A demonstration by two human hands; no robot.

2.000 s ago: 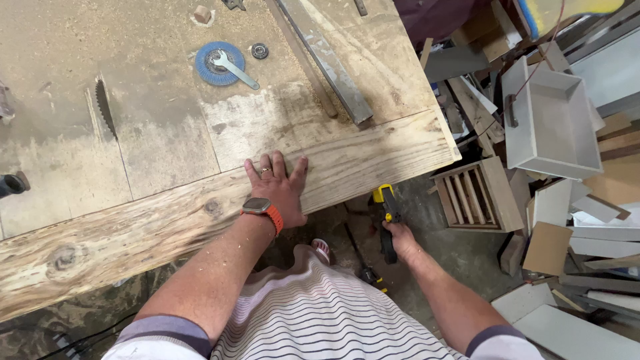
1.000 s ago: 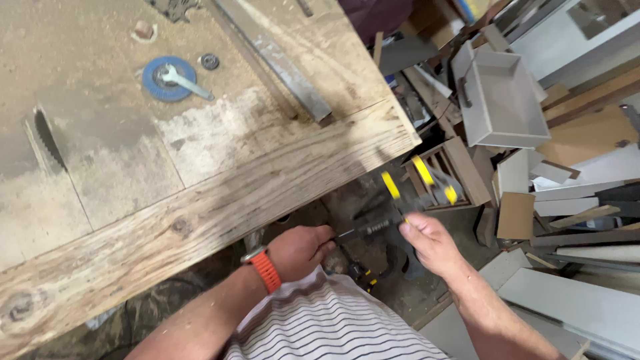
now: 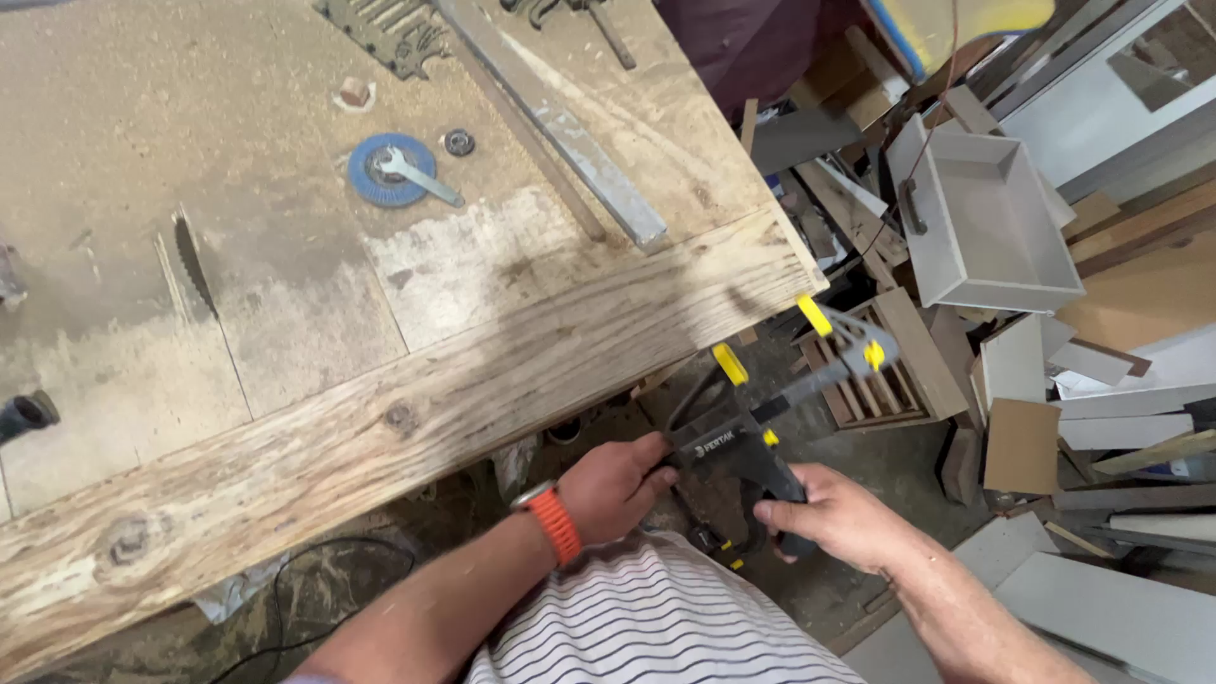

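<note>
Beside the front edge of the wooden workbench, my right hand grips the handle of a black and yellow quick-grip bar clamp. Both yellow jaw pads show near the bench's right corner, with a gap between them. My left hand, with an orange-banded watch on the wrist, has its fingertips at the clamp's left end; what they hold is not clear. Farther in on the bench, a small open-end wrench lies across a blue flap disc. A round metal flange nut is beside them.
A metal bar and a thin strip lie on the sawdust-covered top. A saw blade stands up through a slot at the left. On the floor at the right are a drawer box, a slatted wooden crate and scattered board offcuts.
My left hand has left the bench top, where it lay flat two seconds ago, and come to the clamp. My right hand has raised the clamp from below the bench edge.
</note>
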